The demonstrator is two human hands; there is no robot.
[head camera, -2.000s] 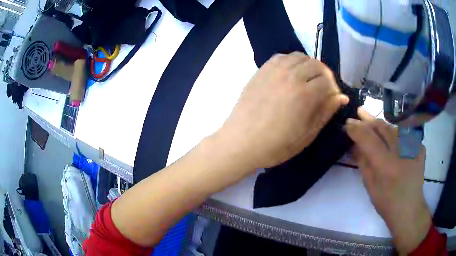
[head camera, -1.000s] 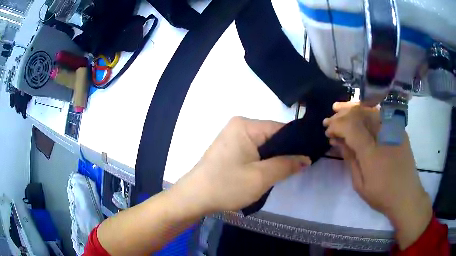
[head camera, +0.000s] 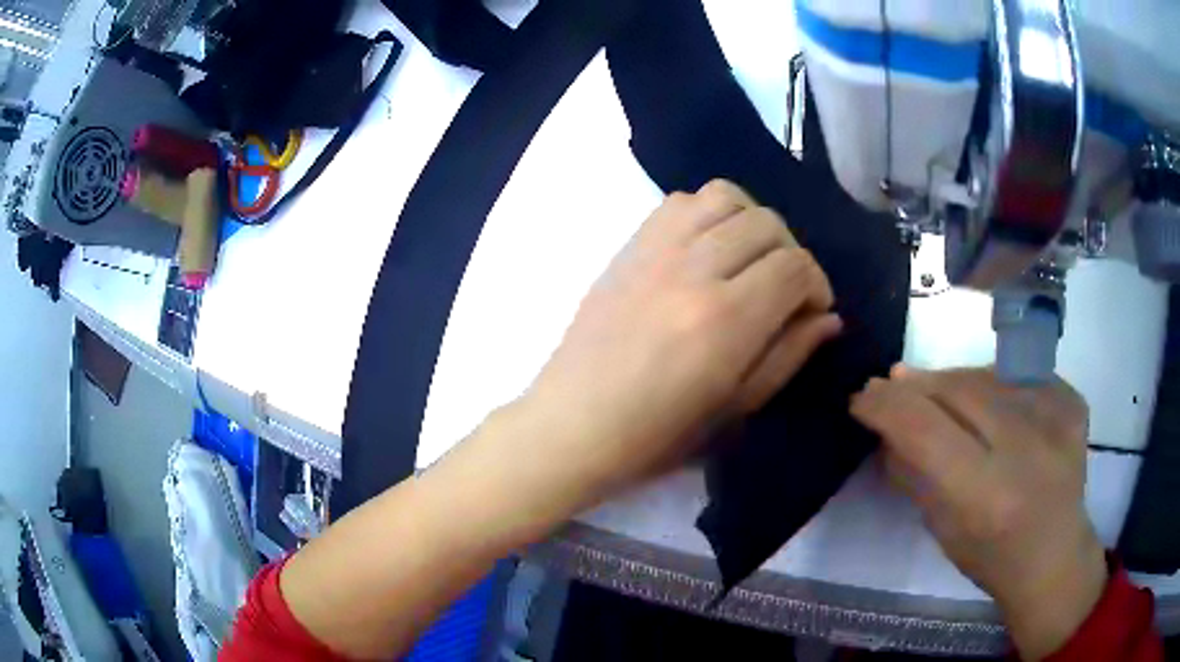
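Note:
A black fabric strip [head camera: 854, 278] lies on the white table beside the presser foot and needle [head camera: 911, 233]. Its pointed end hangs at the table's front edge. My left hand [head camera: 725, 310] is on the strip with bent fingers, seeming to grip or press it; the fingertips are partly hidden. My right hand [head camera: 977, 453] is at the strip's right edge, in front of the needle plate [head camera: 951, 278], its thumb and fingertips together on the fabric. Another length of black strip [head camera: 421, 278] curves down the table to the left and over the edge.
The white sewing machine head [head camera: 893, 110] is at upper right, with a grey block [head camera: 1030, 339] under it. Thread cones [head camera: 199, 226], orange and yellow scissor handles [head camera: 254, 192] and a grey vented box [head camera: 91, 175] are at left. A measuring tape [head camera: 776, 608] runs along the front edge.
My left hand has moved up and right from the folded fabric's lower end. My right hand has moved down, away from the needle. The strip now lies more spread out, its end nearer the front edge.

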